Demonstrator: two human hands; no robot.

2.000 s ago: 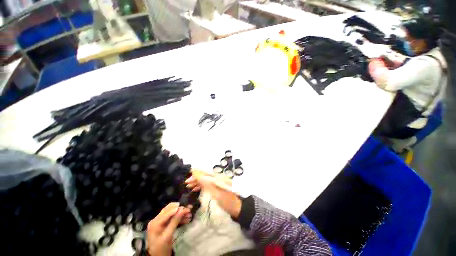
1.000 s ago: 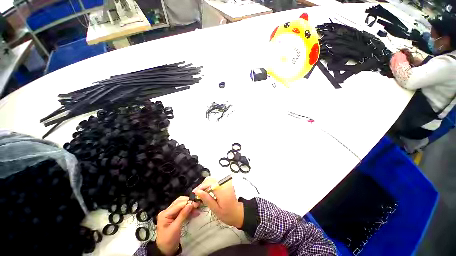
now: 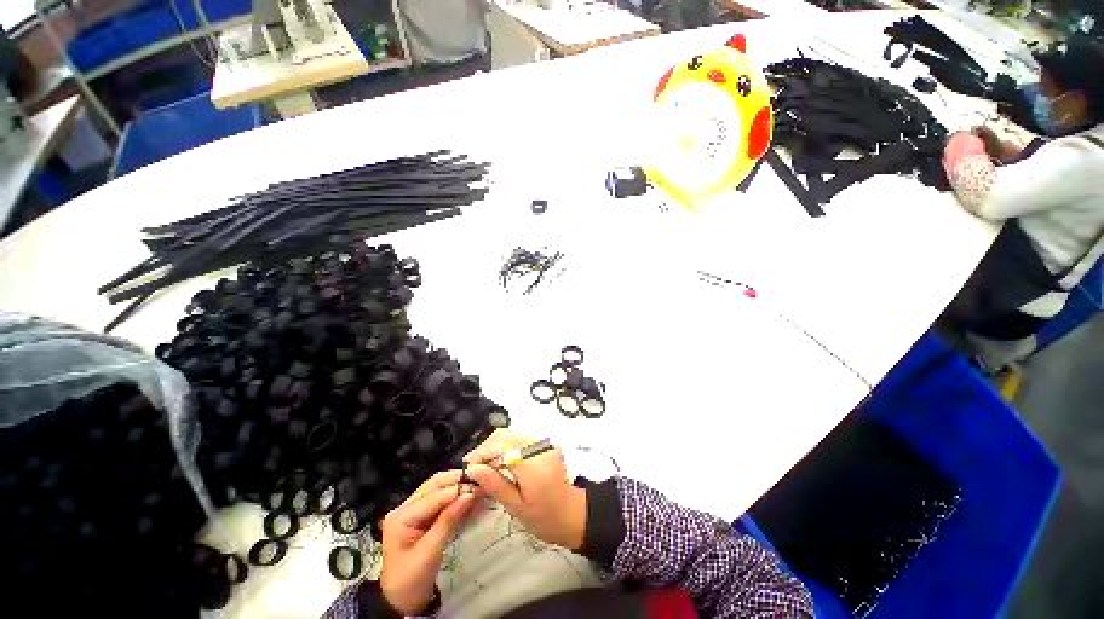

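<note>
My left hand (image 3: 424, 532) pinches a small black loop (image 3: 466, 480) between thumb and fingertips at the table's near edge; the fingers hide most of it. My right hand (image 3: 533, 493) holds a slim yellow and dark pen-like tool (image 3: 528, 453) like a pencil, with its hidden tip end at the loop. A large heap of black loops (image 3: 327, 375) lies left of and beyond my hands. A small cluster of separate loops (image 3: 569, 385) lies beyond my right hand. Thin thread ends lie under and around my hands.
A clear bag of loops (image 3: 176, 411) is far left. Black strips (image 3: 303, 218) lie behind the heap. A chick-shaped fan (image 3: 714, 121), black box (image 3: 626, 181) and small red-marked tool (image 3: 749, 291) are on the table. A coworker (image 3: 1029, 206) sits far right; a blue bin (image 3: 981, 423) stands right.
Since two seconds ago, my hands have come together at the loop and the view has shifted. Over the last second, the tool has tilted slightly lower; my hands stay nearly in place.
</note>
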